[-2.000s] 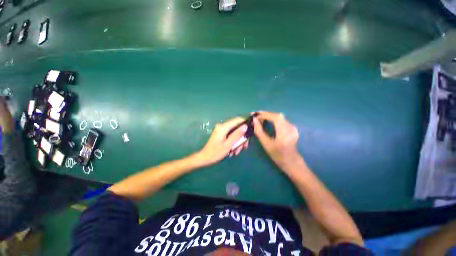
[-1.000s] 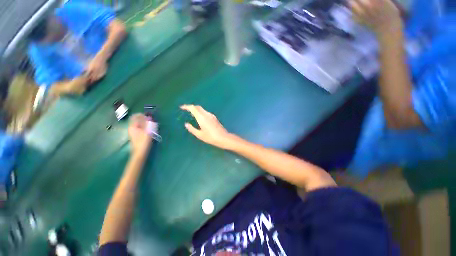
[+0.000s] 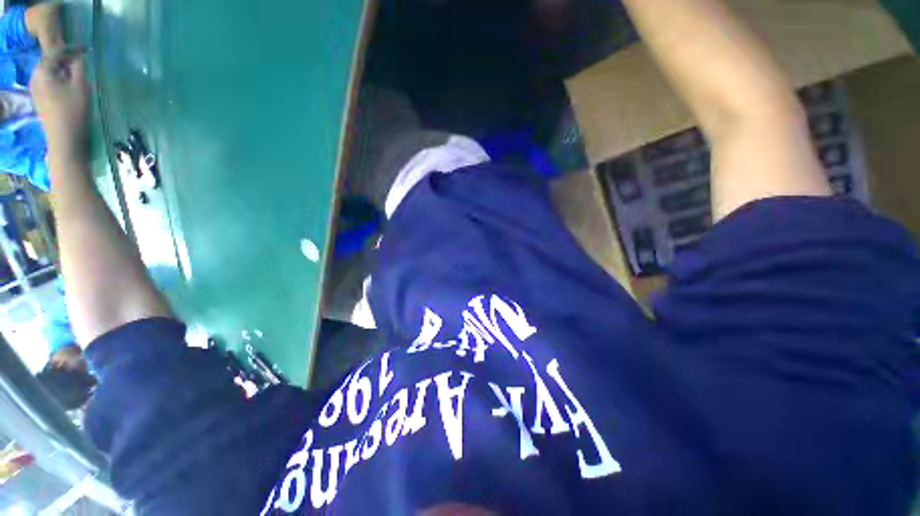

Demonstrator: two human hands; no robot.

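Observation:
The green bench (image 3: pixel 242 131) runs up the left side of the view. My left hand (image 3: pixel 61 91) is small and blurred at the upper left, over the bench's far side; whether it holds anything cannot be told. My right forearm reaches up past the top edge, so my right hand is out of the picture. An open brown carton (image 3: pixel 630 101) stands below the bench edge at the right, with dark phone units (image 3: pixel 668 181) in its grid cells. My right arm covers part of it. Some black phone parts with white patches (image 3: pixel 137 163) lie on the bench near my left forearm.
A round white spot (image 3: pixel 310 249) is near the bench edge. A phone pile (image 3: pixel 245 370) lies at the bench's lower end, partly behind my left sleeve. People in blue smocks (image 3: pixel 28 151) are at the far left. A dark gap and my legs are between bench and carton.
The view has swung round to the right and down, bringing the carton in. My right arm has moved from above the bench to over the carton. My left arm stays stretched across the bench.

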